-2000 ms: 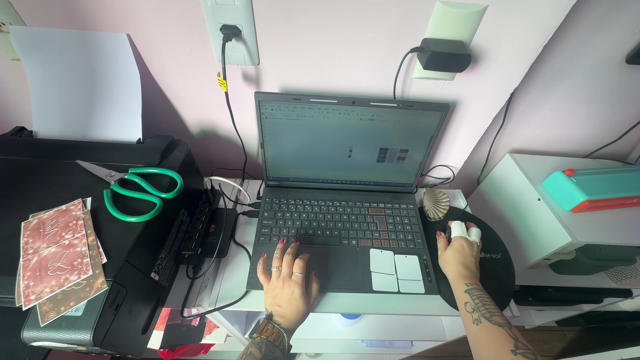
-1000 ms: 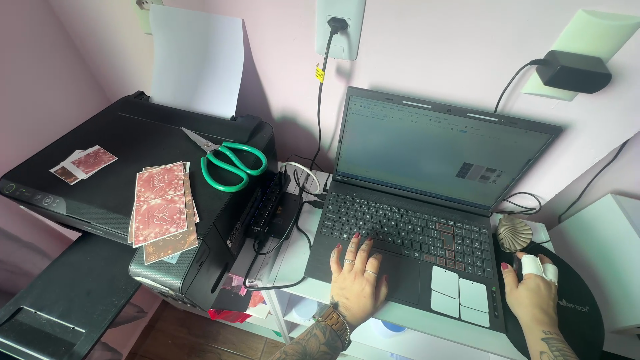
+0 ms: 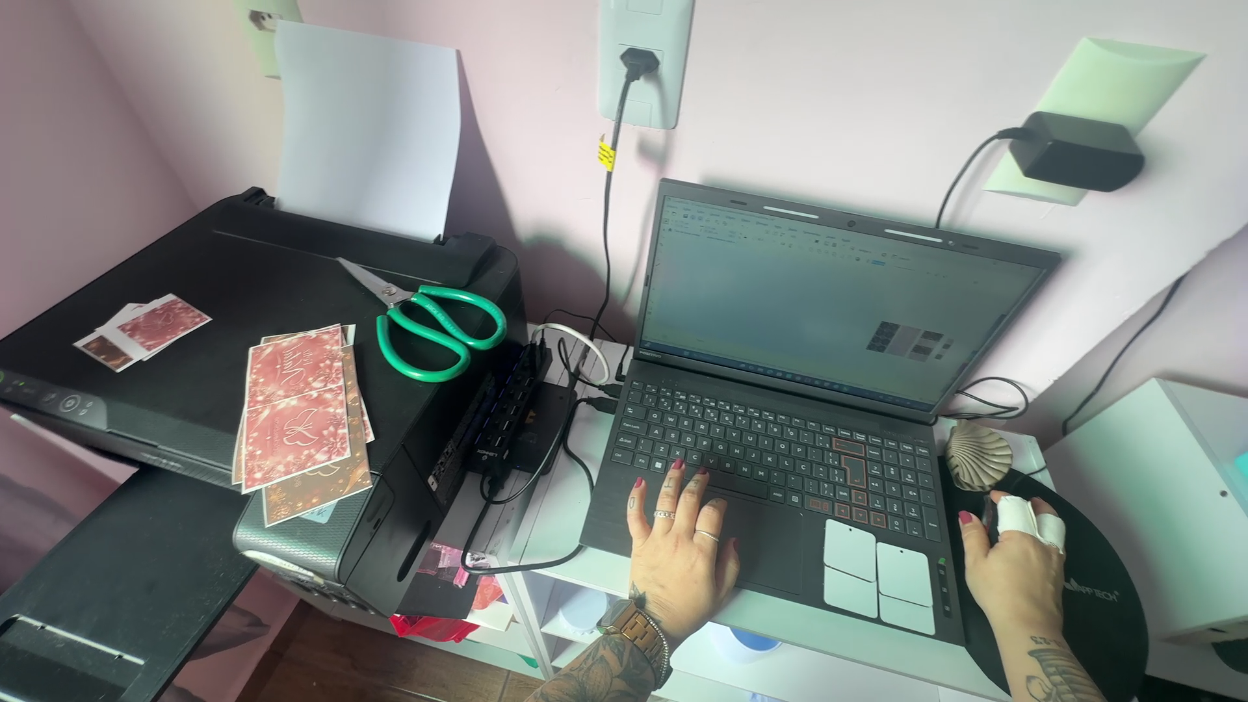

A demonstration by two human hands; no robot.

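My left hand rests palm down on the laptop's palm rest, fingertips by the lower keys of the keyboard. It holds nothing, and its fingers are slightly apart. The laptop's screen is lit. Over on the round black mouse pad, my right hand, with white wraps on some fingers, lies curled over a dark mouse that it mostly hides. White rectangular pieces lie on the laptop at the right of the touchpad. A shell sits just beyond my right hand.
At the left, a black printer holds upright white paper; green-handled scissors, a stack of printed pink cards and smaller cards lie on it. Cables run between printer and laptop. A white box stands at the right.
The view has swung left, showing more of the printer and the smaller cards. Both hands stay at the laptop and on the mouse pad.
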